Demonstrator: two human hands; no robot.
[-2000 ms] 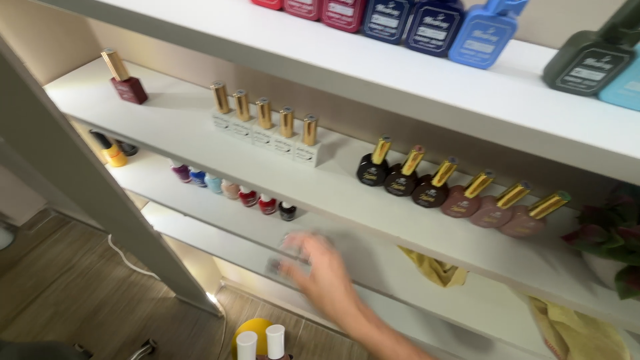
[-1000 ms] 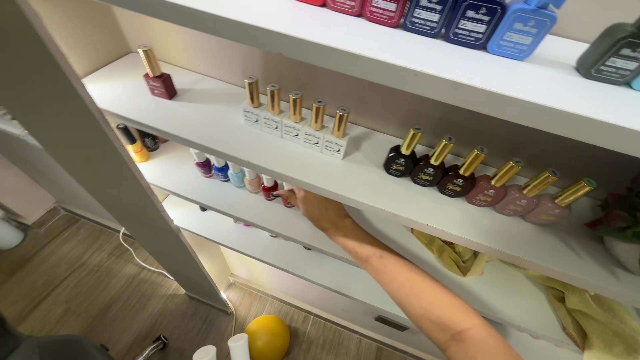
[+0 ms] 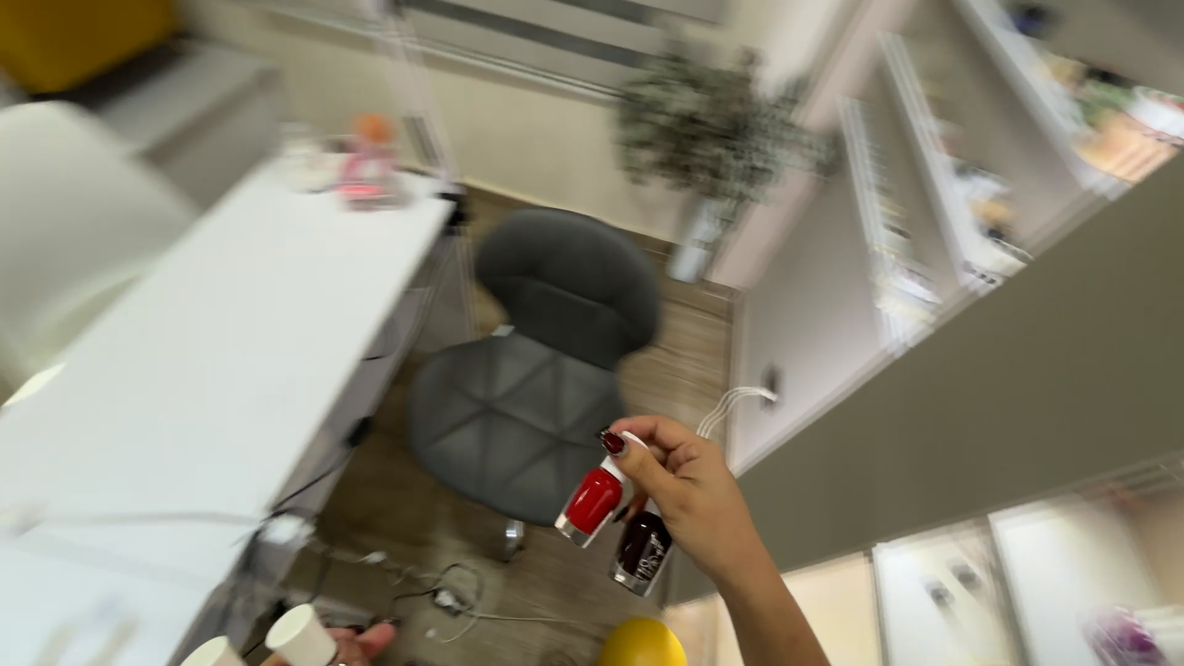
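Observation:
My right hand (image 3: 684, 481) holds two small nail polish bottles by their caps: a bright red bottle (image 3: 593, 500) pinched between thumb and finger, and a very dark one (image 3: 642, 548) lower down beside it. Both hang tilted over the floor. At the bottom edge my left hand (image 3: 365, 643) shows only by some fingers, closed around a bottle with a white cap (image 3: 302, 635). A second white cap (image 3: 213, 652) is next to it; the bodies of both are out of view.
A long white table (image 3: 250, 314) is at the left, with blurred bottles at its far end. A grey padded chair (image 3: 536, 388) stands on the wood floor between table and shelving unit (image 3: 971, 398). Cables (image 3: 453, 601) and a yellow ball (image 3: 641, 645) lie low in view.
My right hand has come away from the lower shelf with a red and a dark bottle. The view has swung far, from the shelves to the table and chair.

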